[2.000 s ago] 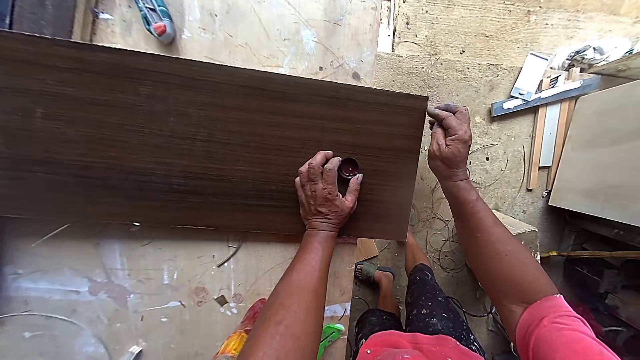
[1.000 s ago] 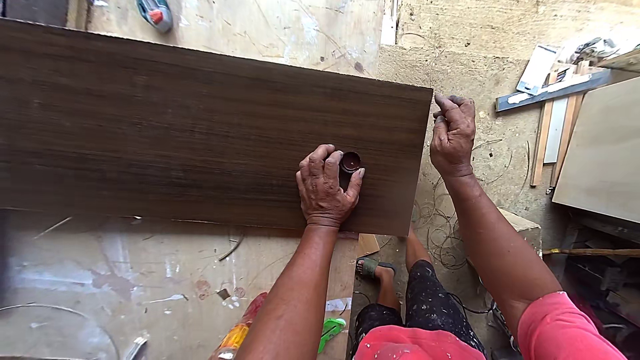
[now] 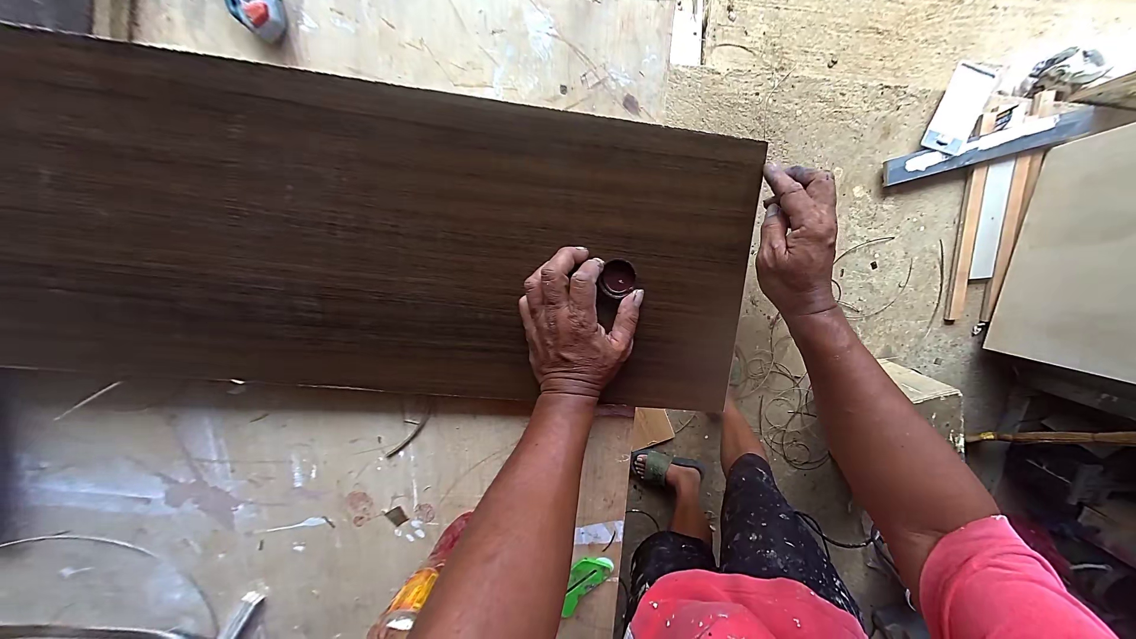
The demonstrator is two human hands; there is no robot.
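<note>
A dark wood-grain board [image 3: 382, 231] lies across the worktable and overhangs its right side. On the board, near its right end, my left hand [image 3: 577, 324] holds a small round dark cup [image 3: 619, 279] of dark reddish stuff between fingers and thumb. My right hand [image 3: 799, 235] is at the board's right edge, just below the upper corner, with thumb and fingertips pinched together. A small brownish bit shows at those fingertips, but what it is cannot be told.
On the stained worktable [image 3: 311, 497] are a bottle [image 3: 413, 595] with a yellow label and a green cutter [image 3: 587, 581]. A blue and red object [image 3: 259, 16] lies behind the board. Wood strips [image 3: 967, 244], a pale panel [image 3: 1074, 257], a cardboard box [image 3: 927, 395] and thin loose strands [image 3: 790, 408] are at right.
My right hand has moved slightly along the board's right edge, away from the corner and towards my body. My left hand stays with the cup.
</note>
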